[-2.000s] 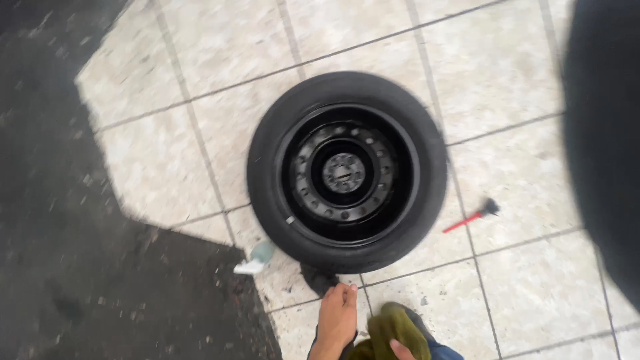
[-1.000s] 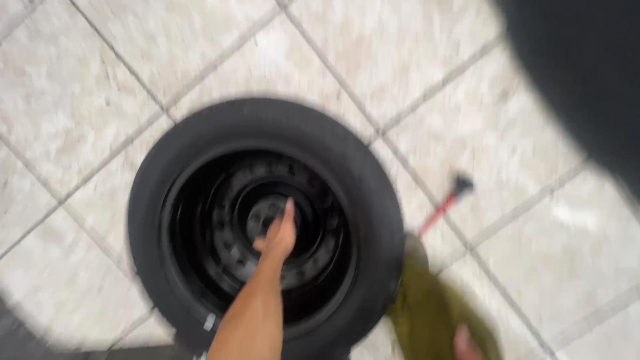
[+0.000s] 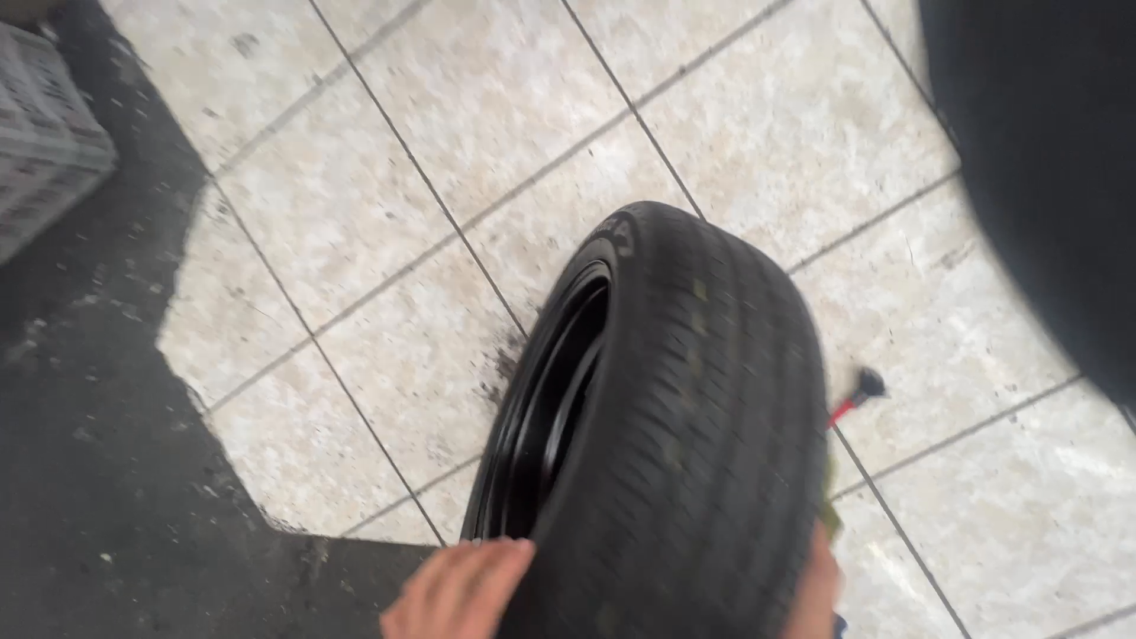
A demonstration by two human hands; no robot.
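Note:
A black car tire [image 3: 701, 399] on a black steel wheel rim [image 3: 555, 417] stands tilted up on its tread, its patterned tread facing me and the rim facing left. At the lower left, my left hand [image 3: 461, 590] grips the tire's edge by the rim, fingers bent over it. My right hand [image 3: 812, 590] presses on the tire's opposite side at the lower right, partly hidden behind it and blurred. Past the tire's right side lies a tool with a black head [image 3: 868, 383] and a red handle; most of the handle is hidden by the tire.
Light floor tiles [image 3: 373, 222] with dark joints surround the wheel. Dark, speckled flooring [image 3: 106, 497] borders them on the left. A pale wrapped stack or box [image 3: 44, 142] stands at the upper left. A large dark shape [image 3: 1047, 160], not identifiable, fills the upper right.
The wheel lay flat on the tiles in both earlier frames and is now raised on its tread. A hand that was over the rim's centre has moved off it; both hands now hold the tire.

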